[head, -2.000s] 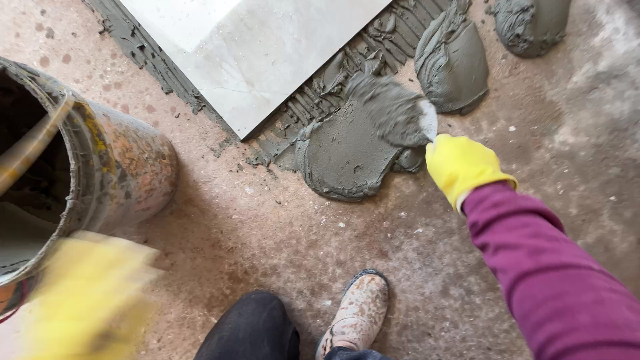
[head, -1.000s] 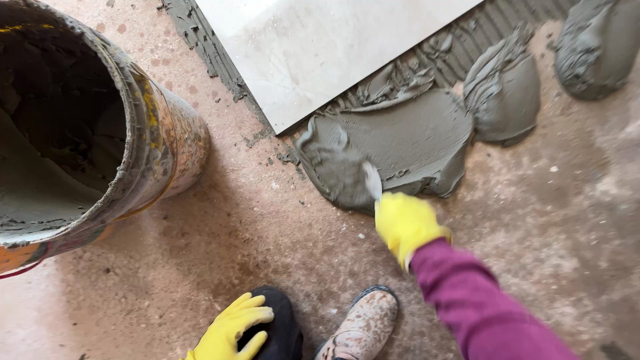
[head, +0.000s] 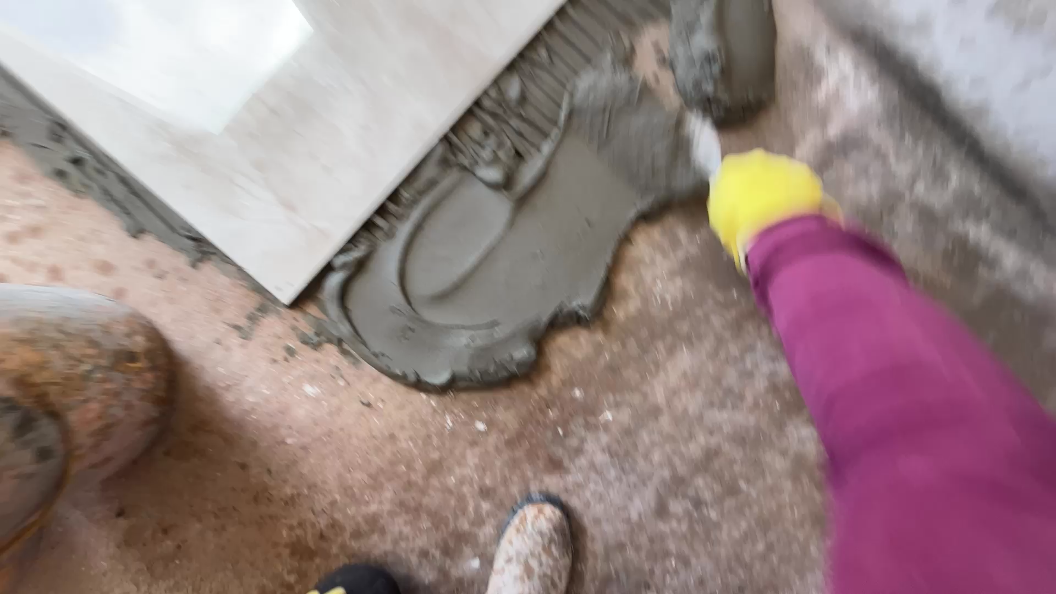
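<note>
My right hand (head: 763,196), in a yellow glove, is closed round the mostly hidden handle of a trowel (head: 704,147). The blurred, mortar-covered blade lies on grey mortar (head: 495,256), spread in a smooth patch with curved ridges. Along the patch's upper left side runs the edge of a large pale tile (head: 346,140). Combed mortar ridges show between tile and patch. Of my left hand (head: 332,591) only a bit of yellow glove shows at the bottom edge, by a dark knee; its fingers are hidden.
A mortar-stained bucket (head: 91,371) stands at the left, partly cut off. Another mortar heap (head: 726,58) sits at the top, beyond the trowel. My spattered boot (head: 535,549) is on the rough floor (head: 660,429). A pale surface (head: 973,74) borders the floor at upper right.
My right hand has drawn the trowel from the patch's lower left part toward its upper right end, and the mortar there is spread wider. The left hand has mostly left the view, which has shifted.
</note>
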